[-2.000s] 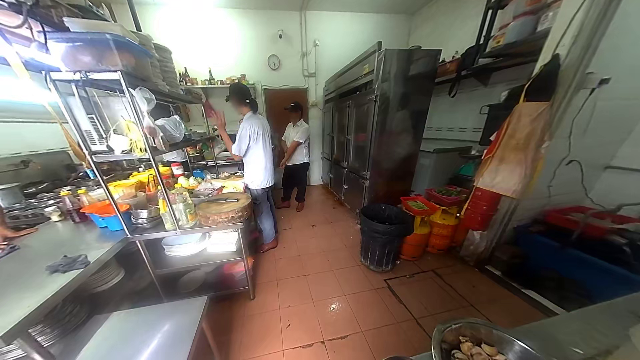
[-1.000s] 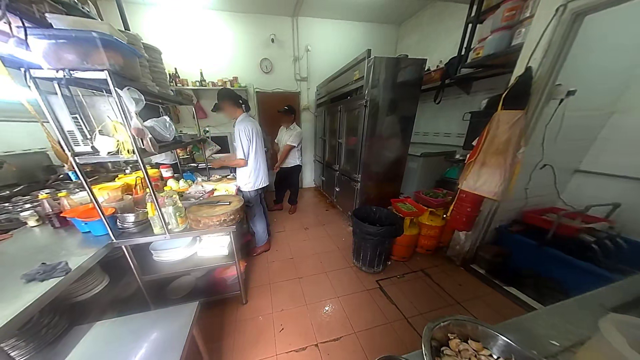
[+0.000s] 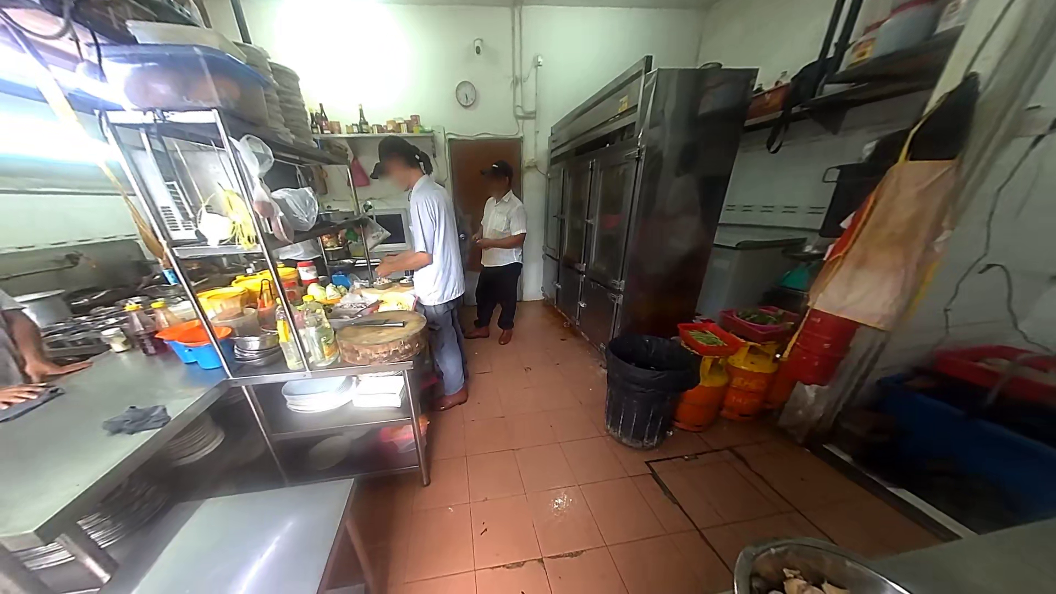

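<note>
Neither my left hand nor my right hand shows in the head view. At the bottom right a metal bowl (image 3: 817, 569) holds pale food pieces that I cannot identify; it stands beside a grey counter (image 3: 982, 557). A steel table (image 3: 239, 536) is at the lower left. Beyond it, on a steel rack, a knife (image 3: 375, 323) lies across a round wooden chopping block (image 3: 382, 340). Glass bottles (image 3: 320, 334) stand to the left of the block. A dark cloth (image 3: 137, 419) lies on the left steel counter (image 3: 74, 450).
A person in a light shirt (image 3: 437, 239) works at the rack; another person (image 3: 499, 247) stands behind. A co-worker's hands (image 3: 37, 384) rest at far left. A black bin (image 3: 648, 392), gas cylinders (image 3: 701, 396) and tall refrigerators (image 3: 627, 206) flank the tiled floor (image 3: 536, 495).
The person at the rack had a hand raised two seconds ago and now has it lowered over the work surface. The view has shifted a little.
</note>
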